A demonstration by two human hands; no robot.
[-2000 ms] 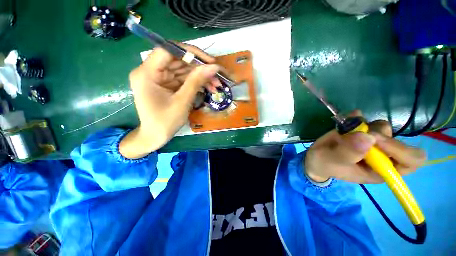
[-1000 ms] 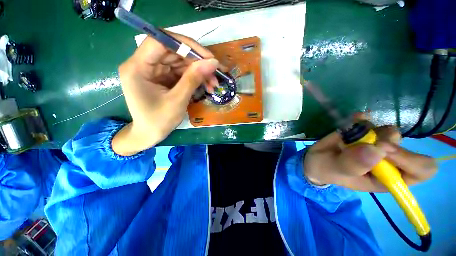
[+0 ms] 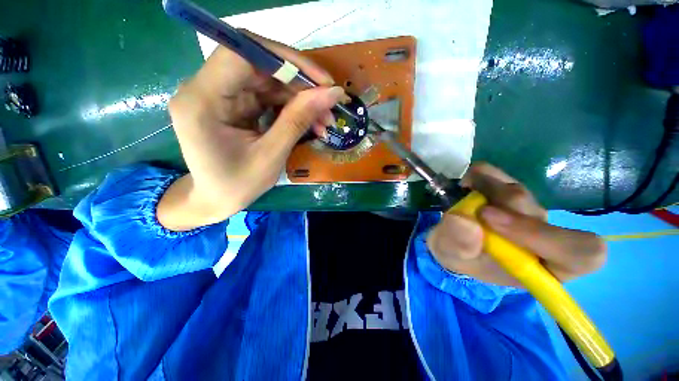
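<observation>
A round black disc with pale pads (image 3: pixel 350 128) sits on the orange-brown fixture plate (image 3: pixel 398 82), which lies on white paper (image 3: pixel 450 45). My left hand (image 3: pixel 246 126) holds slim dark tweezers (image 3: pixel 223 37) with a pale band, and its fingertips are at the disc's left side, hiding part of it. My right hand (image 3: pixel 514 231) holds the soldering iron (image 3: pixel 543 283) by its yellow handle. The iron's thin tip is at the disc's right edge. I cannot tell whether it touches.
A silvery wire (image 3: pixel 119 149) lies on the green bench left of the paper. Small dark parts (image 3: pixel 21 98) and a metallic block (image 3: pixel 22 178) are at the far left. A blue box (image 3: pixel 661 45) with black cables stands at the right. A blue sleeve shows at the left edge.
My right hand has brought the iron's tip leftward from the bench to the disc. My left hand stays at the disc with the tweezers. The view has shifted, and the black grille is out of the picture.
</observation>
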